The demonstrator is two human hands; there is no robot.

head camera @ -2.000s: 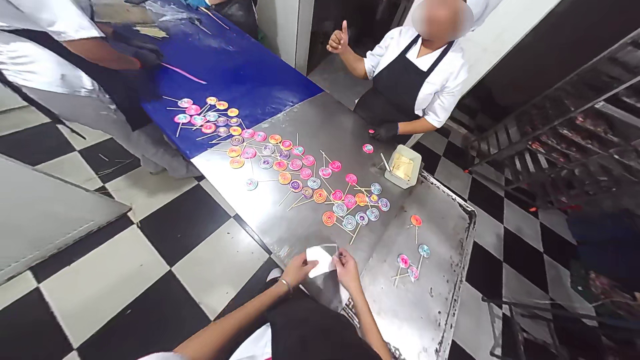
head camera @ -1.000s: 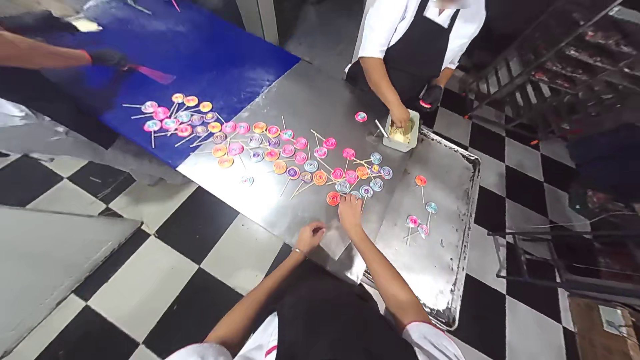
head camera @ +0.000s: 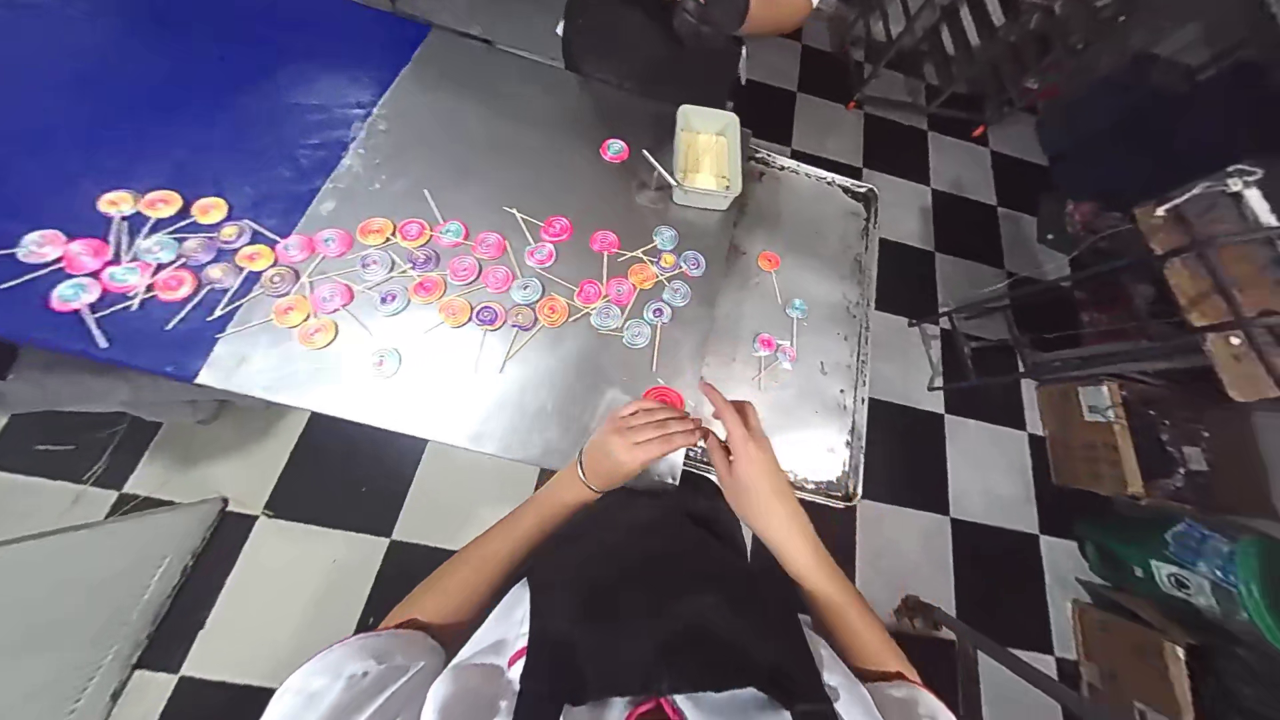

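Note:
Near the front edge of the steel table, my left hand (head camera: 643,440) lies over a red spiral lollipop (head camera: 664,397), whose far part shows beyond the fingers; whether the fingers grip it is hidden. My right hand (head camera: 737,440) is close beside it, index finger extended and fingertips by the left hand's fingers. Many spiral lollipops (head camera: 489,246) on sticks spread leftwards over the steel table (head camera: 480,130) and onto the blue surface (head camera: 200,80). Several more, including an orange one (head camera: 768,261), lie on the metal tray (head camera: 820,220) at the right.
A whitish plastic container (head camera: 707,158) with pale contents stands at the table's far right, a white stick beside it. A person in a dark apron (head camera: 650,50) stands beyond. Metal racks and cardboard boxes (head camera: 1090,435) are on the right; a grey panel (head camera: 110,600) is at lower left.
My hands, apart one second ago, are now together at the table's front edge. The red lollipop has moved from the group to my left hand. The co-worker's hand has left the container.

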